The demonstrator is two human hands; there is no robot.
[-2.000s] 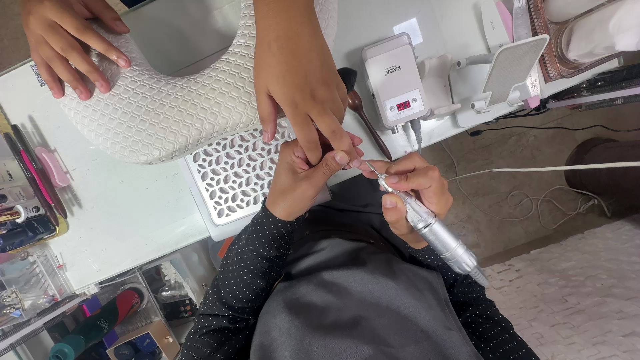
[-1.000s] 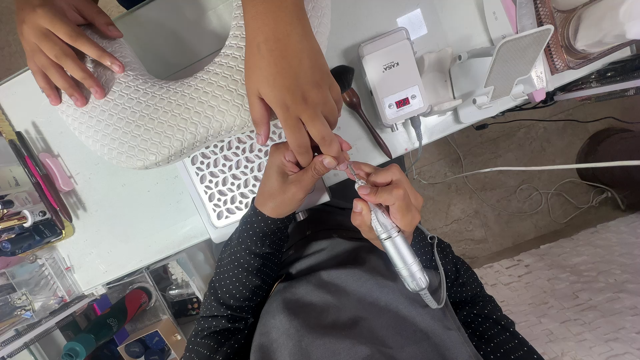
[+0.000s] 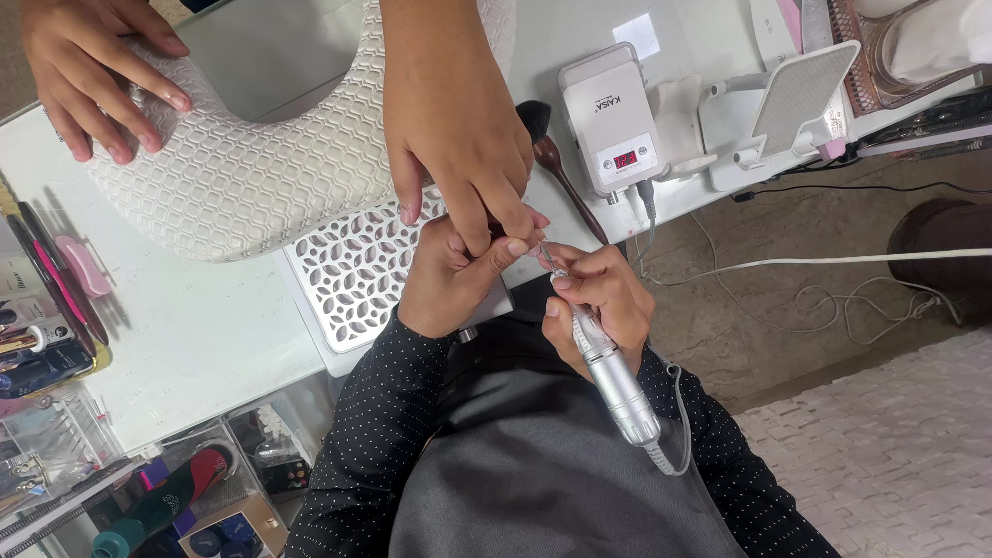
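Observation:
My left hand (image 3: 457, 275) grips a finger of the other person's hand (image 3: 465, 132), which reaches down from the top over a white textured hand-rest cushion (image 3: 232, 186). In my right hand (image 3: 601, 302) is a silver electric nail drill handpiece (image 3: 620, 387), tilted, its thin bit pointing up-left at that person's fingertip. Whether the bit touches the nail is hard to tell. The person's other hand (image 3: 101, 74) lies spread on the cushion's left end. Below the cushion, near my left wrist, sits a white nail dust collector with a petal-pattern metal grille (image 3: 356, 271).
The drill's white control box (image 3: 612, 116), with a lit red display, stands beside a dark-handled brush (image 3: 562, 170). A white folding stand (image 3: 798, 101) is at the table's right edge. Pens (image 3: 58, 271) and bottles lie left. Cords (image 3: 814, 260) hang at the right.
Since two seconds ago, my right hand and the drill handpiece have shifted left and the handpiece is angled more steeply. Its cord now shows looping beside my right sleeve. My left hand keeps its hold.

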